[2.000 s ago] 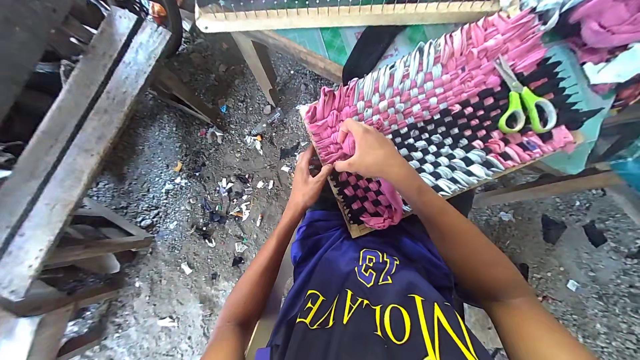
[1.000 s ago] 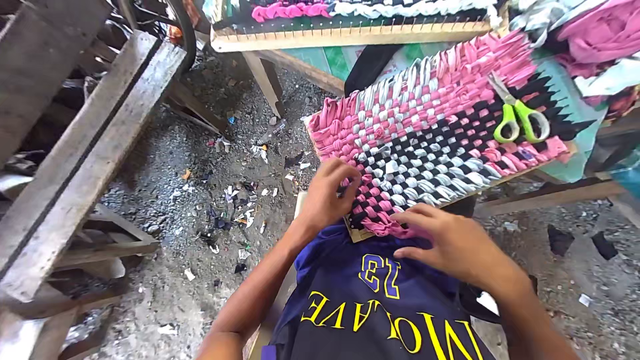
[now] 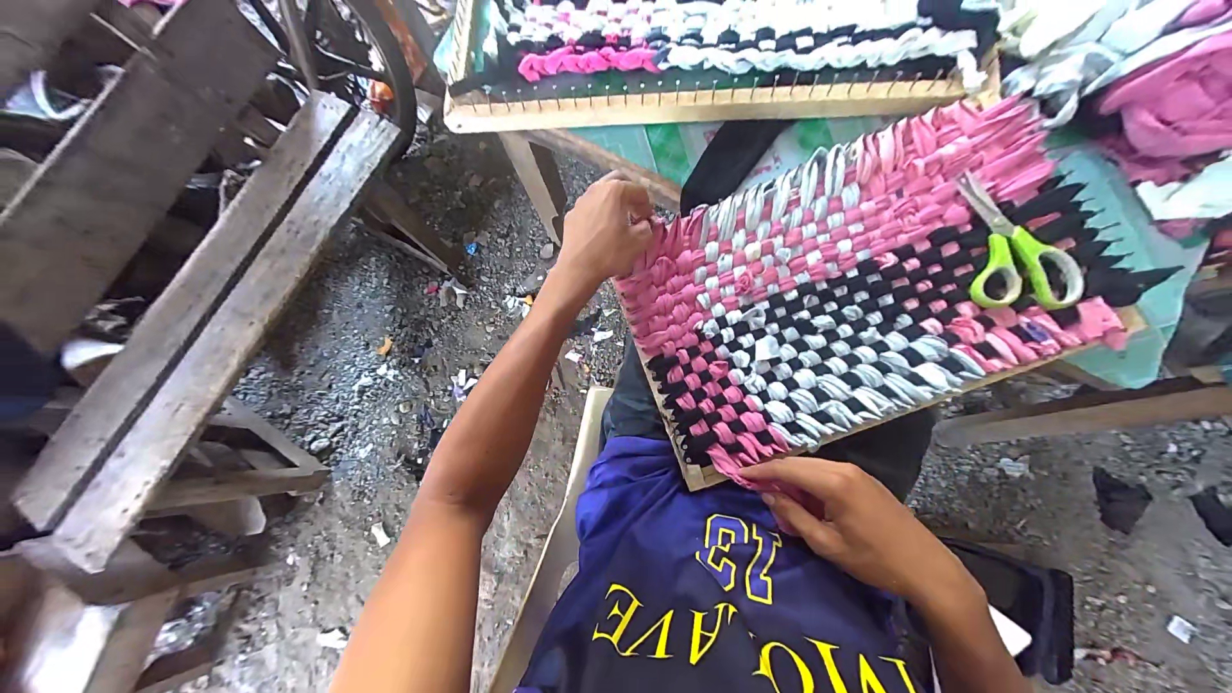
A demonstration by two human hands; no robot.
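A woven fabric-strip mat [image 3: 828, 298] in pink, black and white lies tilted on a wooden frame with nails [image 3: 683, 452], between my lap and the table. My left hand [image 3: 611, 226] is at its upper left corner, fingers curled; whether they pinch a strip cannot be told. At the near corner, my right hand [image 3: 818, 510] pinches the end of a pink fabric strip [image 3: 736, 467] between thumb and fingers. Green-handled scissors [image 3: 1025, 260] rest on the right part of the mat, their blades pointing to the upper left.
Another nailed loom frame [image 3: 722, 104] with weaving stands on the table [image 3: 1116, 207] beyond the mat. Fabric scraps [image 3: 1174, 106] are piled at the upper right. A wooden bench [image 3: 221, 308] and part of a wheel [image 3: 404, 77] are at the left, over gravelly, littered ground.
My left hand has moved from the mat's lower left part to its upper left corner. My right hand, open above the near corner a second ago, now pinches a pink strip there.
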